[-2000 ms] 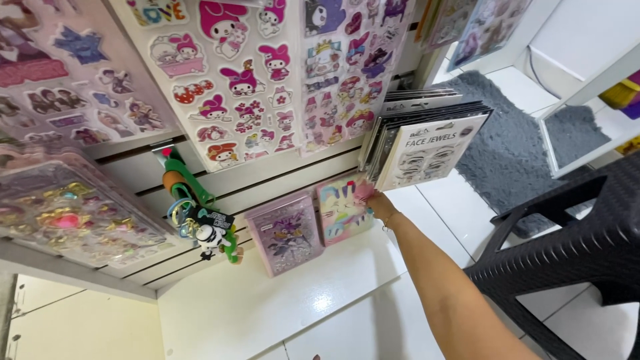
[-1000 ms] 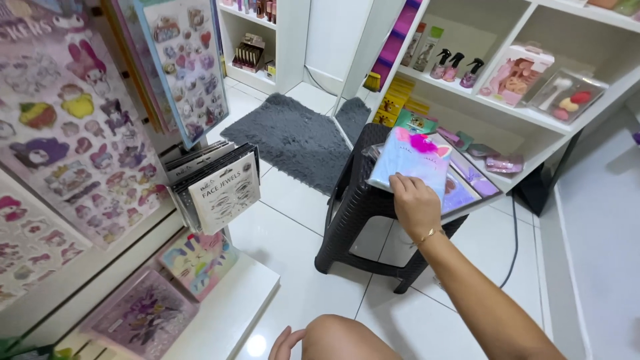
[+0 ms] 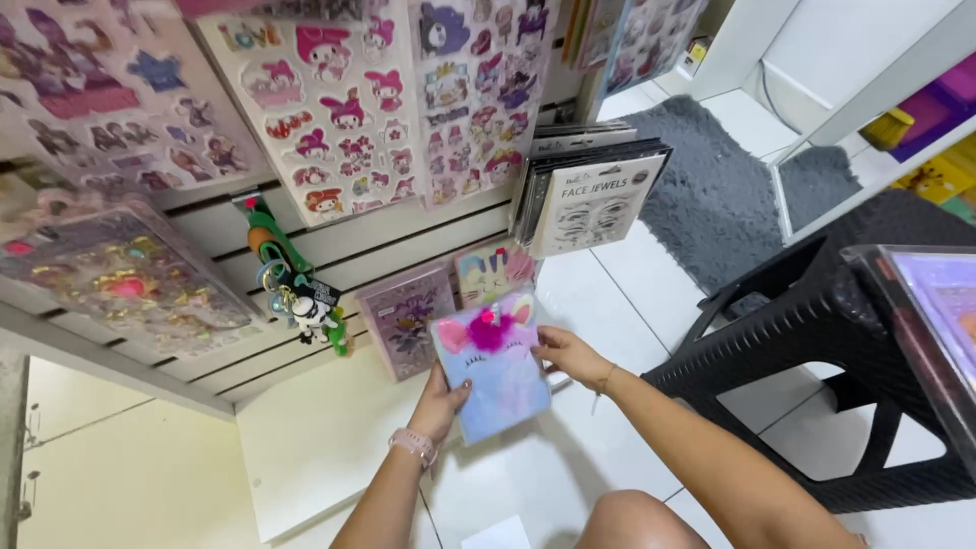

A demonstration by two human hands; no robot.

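Observation:
A blue and pink plush unicorn notebook (image 3: 496,374) with ears, stitched lashes and a magenta pompom is held up above the white floor tiles. My left hand (image 3: 442,404) grips its lower left edge, thumb on the cover. At its upper right edge are the fingers of my right hand (image 3: 568,357), holding that side. Just behind it, a pink boxed set with a cartoon picture (image 3: 408,316) and a colourful unicorn-patterned notebook (image 3: 488,274) lean upright against the slatted wall, on the low white shelf.
Sticker sheets (image 3: 343,114) hang on the slatted wall, with face jewel packs (image 3: 595,202) to their right. Keychains (image 3: 305,313) dangle at left. A black plastic stool (image 3: 770,343) stands at right, bearing a purple packaged item (image 3: 938,305). A grey shaggy rug (image 3: 686,183) lies beyond.
One second ago the plush notebook was on the stool under my right hand; now both hands hold it before the low shelf. The view has swung back left.

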